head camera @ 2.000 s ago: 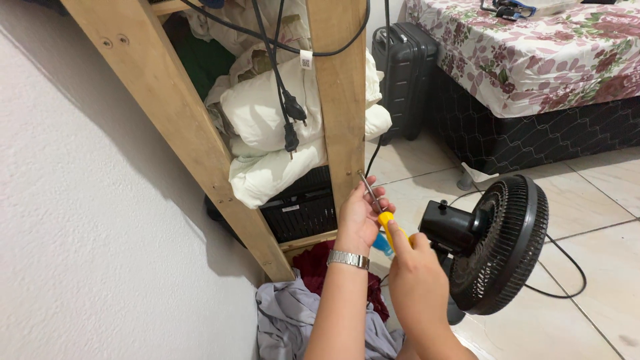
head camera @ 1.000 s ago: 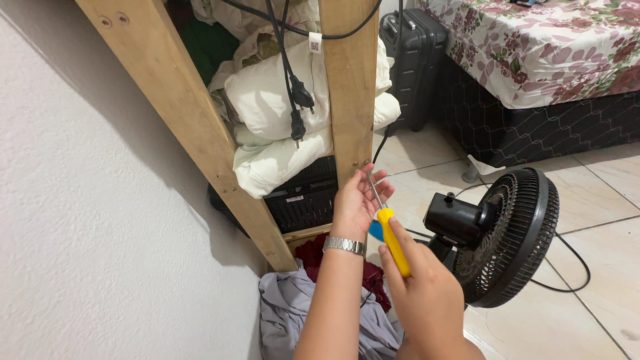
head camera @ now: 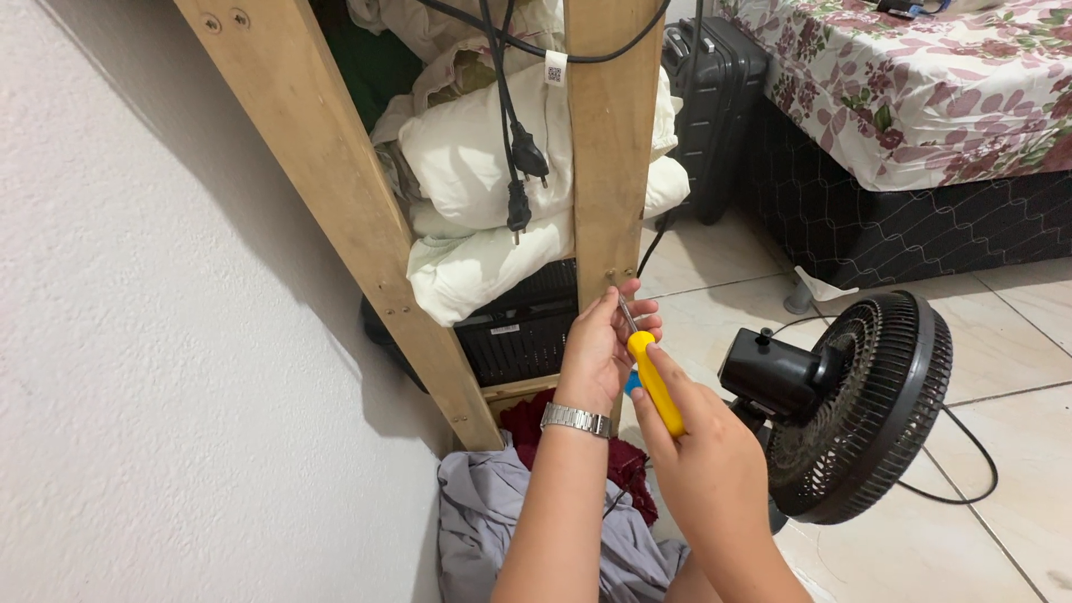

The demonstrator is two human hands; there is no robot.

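My right hand [head camera: 703, 444] grips the yellow handle of a screwdriver [head camera: 656, 383], its metal shaft pointing up and left toward the wooden post [head camera: 610, 159] of a shelf unit. Around the shaft near the tip are the thumb and fingers of my left hand [head camera: 599, 347], which wears a metal-band watch on its wrist. Screw heads [head camera: 620, 274] show in the post just above the fingertips. Whether the tip sits in a screw is hidden by the fingers. A small blue thing [head camera: 633, 383] shows behind the handle, partly covered.
A black fan [head camera: 863, 406] stands on the tiles right of my hands, its cord behind it. Two black plugs [head camera: 523, 180] hang before folded white fabric [head camera: 494, 268]. Gray cloth [head camera: 481, 519] lies below, a white wall [head camera: 209, 377] left, a suitcase [head camera: 712, 109] and bed [head camera: 913, 109] behind.
Both hands stay at the post with the screwdriver. My right hand's hold on the handle has shifted since the earliest frame, and more of the yellow handle shows.
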